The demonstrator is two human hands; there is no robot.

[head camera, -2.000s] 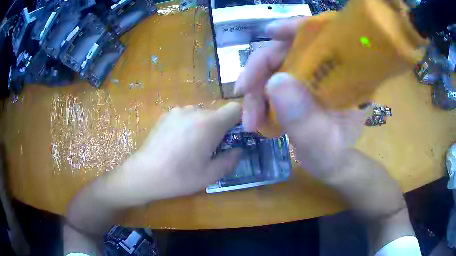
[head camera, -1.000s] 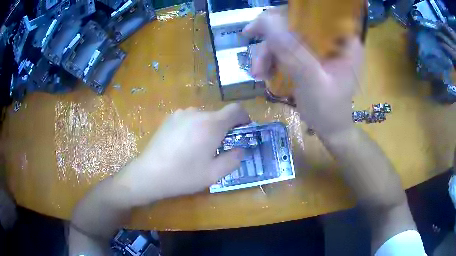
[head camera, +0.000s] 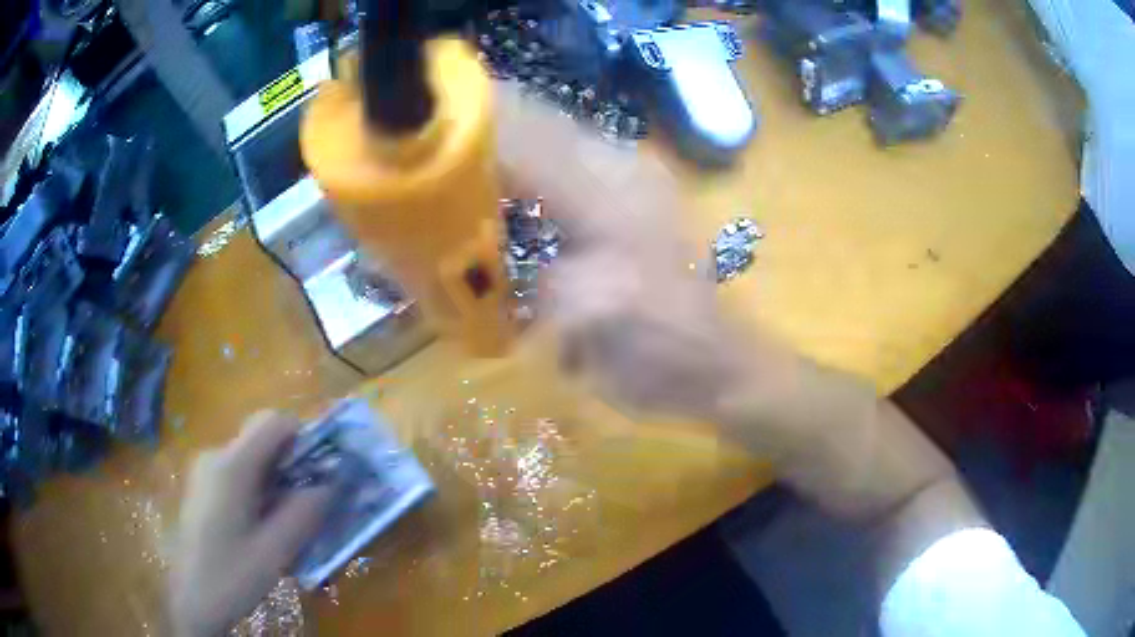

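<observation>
My left hand point(head camera: 237, 535), blurred at the lower left, holds a shallow pale grey housing point(head camera: 367, 479) by its left side, tilted on or just above the bench. Its fingers hide part of the inside. The orange electric screwdriver point(head camera: 411, 187) stands upright in front of the white box, its black top and cord upward; its tip is not visible. My right hand point(head camera: 635, 286) is blurred just right of the screwdriver, beside a small group of silver-and-dark metal fittings point(head camera: 533, 243). Whether its fingers touch the screwdriver or hold a fitting cannot be told.
The white box with yellow label point(head camera: 280, 156) stands behind the screwdriver. Stacked dark housings point(head camera: 87, 324) lie at left. A dark fittings pile point(head camera: 560, 87) and a white-and-dark object point(head camera: 703, 93) lie at the back. More fittings point(head camera: 737, 246) and grey parts point(head camera: 871, 75) lie right.
The view has swung right. The housing has turned and now sits lower left with my left hand. The screwdriver is more upright, and my right hand has shifted to its right side.
</observation>
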